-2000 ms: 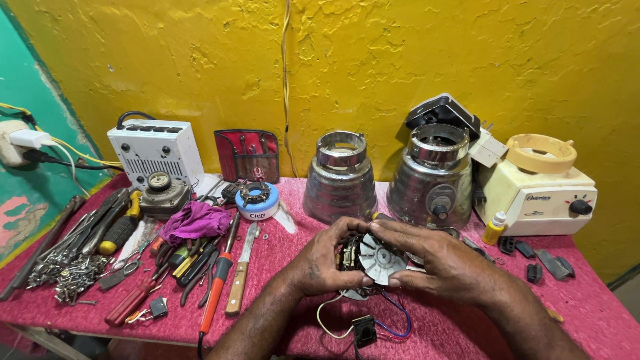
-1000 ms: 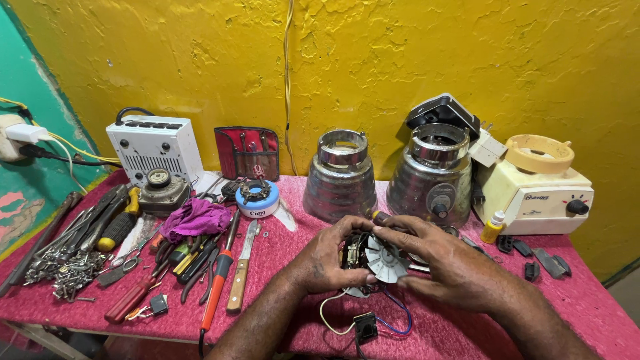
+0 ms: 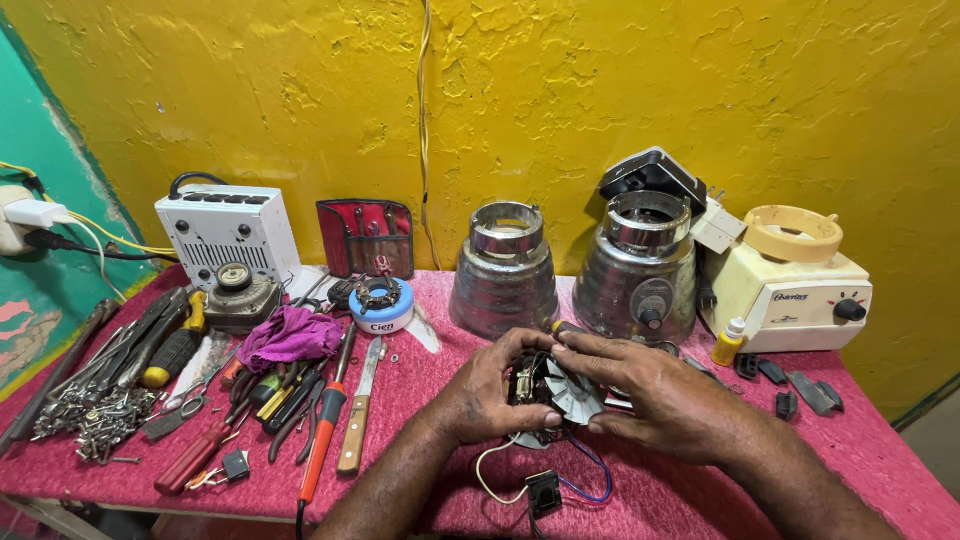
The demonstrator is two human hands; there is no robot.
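Observation:
My left hand (image 3: 499, 390) grips the left side of a small electric motor (image 3: 525, 382), its windings partly hidden by the fingers. A grey finned fan wheel (image 3: 571, 391) faces up on the motor's right side. The fingers and thumb of my right hand (image 3: 637, 386) rest on the fan wheel's upper and right edges. White, blue and red wires run from the motor to a black switch (image 3: 543, 493) lying on the pink cloth in front. The tip of a yellow and dark handle (image 3: 568, 328) shows behind my right fingers.
Two metal blender bases (image 3: 504, 289) (image 3: 637, 289) and a cream blender base (image 3: 795, 300) stand behind. Black rubber pieces (image 3: 814, 394) and a yellow bottle (image 3: 728, 343) lie or stand right. Left are a soldering iron (image 3: 324, 435), a wood-handled knife (image 3: 354, 435), pliers, screwdrivers, screws and a purple cloth (image 3: 289, 337).
The fan wheel has turned a little between my hands, and my right fingers have shifted slightly on it. Both hands stay at the motor.

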